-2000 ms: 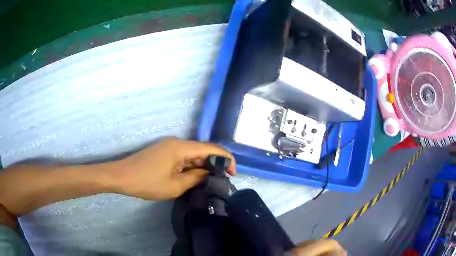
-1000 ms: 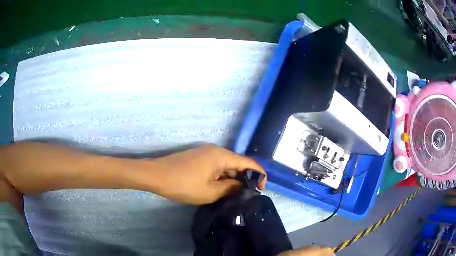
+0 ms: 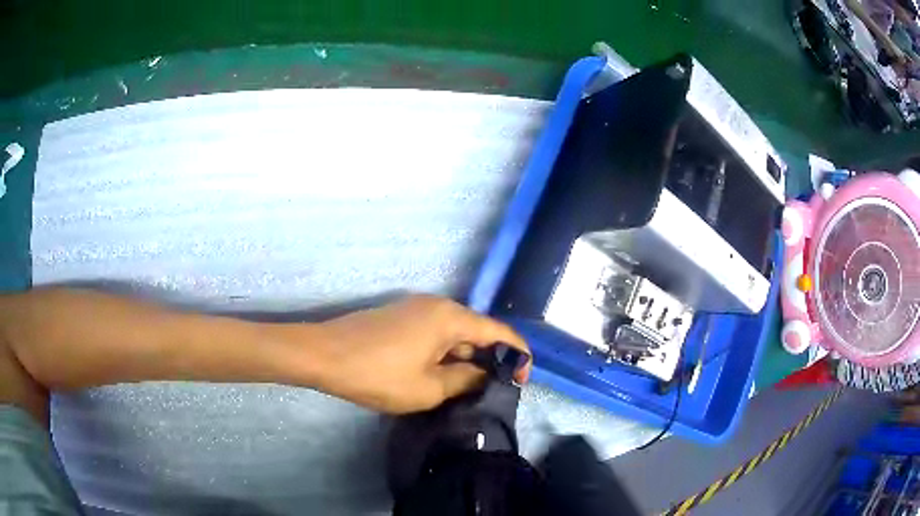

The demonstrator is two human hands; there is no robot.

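My left hand [image 3: 414, 353] reaches in from the left and pinches the narrow black end of the headphones [image 3: 474, 423] between thumb and fingers. The black earcup part hangs below the fingers at the bottom of the picture, with a small white mark on it. A dark blurred shape [image 3: 583, 474] lies just right of the headphones; I cannot tell what it is. My right hand is not in the picture. The white foam sheet [image 3: 272, 181] lies under my left hand and forearm.
A blue tray [image 3: 520, 217] right of the foam holds the white and black screw feeder [image 3: 706, 247], whose metal plate faces the front. A thin cord leaves the tray's front. A pink fan [image 3: 797, 285] stands at the right. A green conveyor surface [image 3: 383, 30] runs behind.
The right hand, seen at the bottom edge before, has left the picture. The dark part beside the headphones has moved right and is blurred. The view has shifted, while the left hand keeps its pinch.
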